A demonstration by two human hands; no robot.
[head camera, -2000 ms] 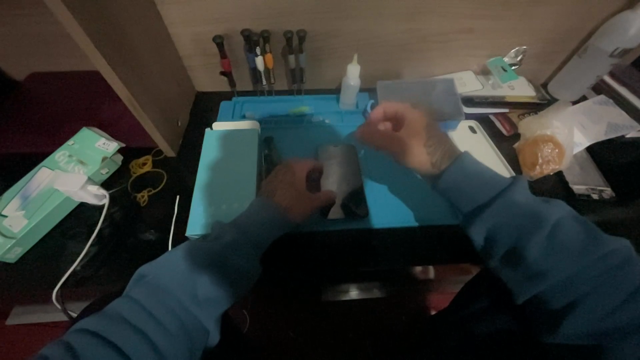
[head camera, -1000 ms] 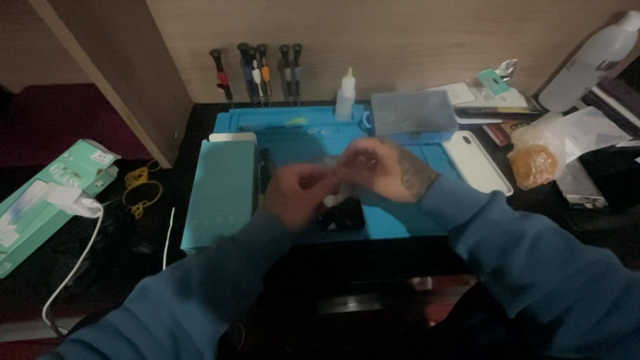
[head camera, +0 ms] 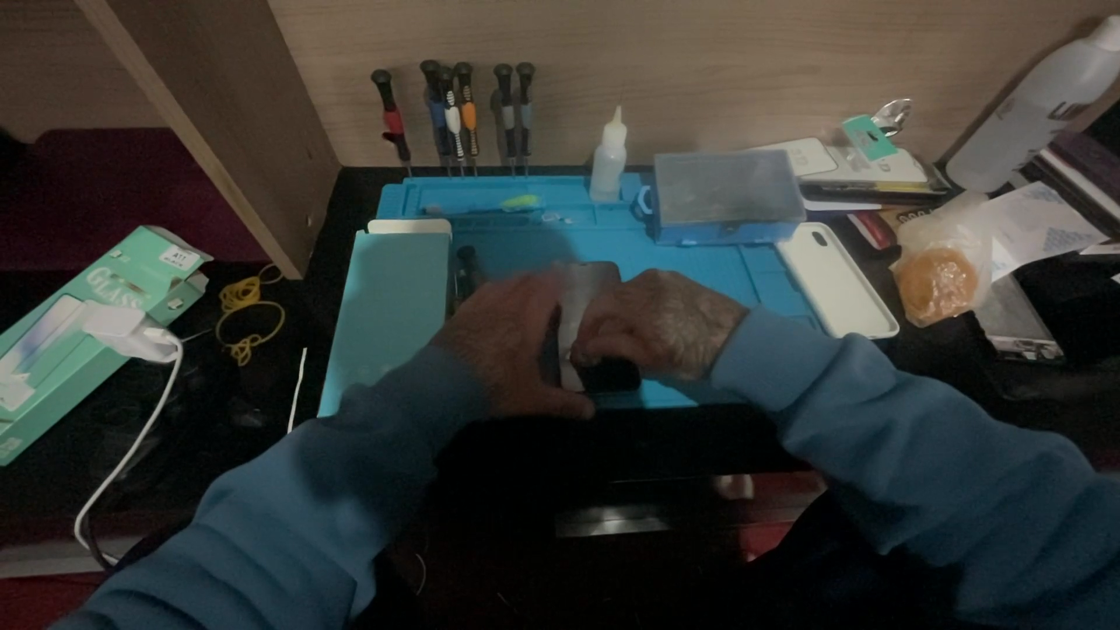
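A dark smartphone (head camera: 619, 374) lies on the blue silicone repair mat (head camera: 534, 245), near its front edge. My left hand (head camera: 516, 341) is around the phone's left edge, somewhat blurred, its thumb by the lower corner. Over the phone's right side, my right hand (head camera: 661, 324) has its fingers bent down on a pale, shiny strip (head camera: 573, 302) that runs along the screen. Whether the fingertips pinch that strip is not clear. A teal box (head camera: 389, 306) stands left of my left hand, with a dark-handled tool (head camera: 466, 262) beside it. To the right rests a white phone case (head camera: 840, 280).
Behind the mat, several precision screwdrivers (head camera: 452, 114) stand against the wooden panel. A dropper bottle (head camera: 610, 157) and a lidded blue plastic box (head camera: 728, 197) stand at the mat's back. Left are a charger (head camera: 131, 332) and a green box (head camera: 149, 271); right, a large bottle (head camera: 1032, 105).
My hands, together above the phone a second ago, are now lower and apart, one at each side of it. The pale strip now shows along the phone.
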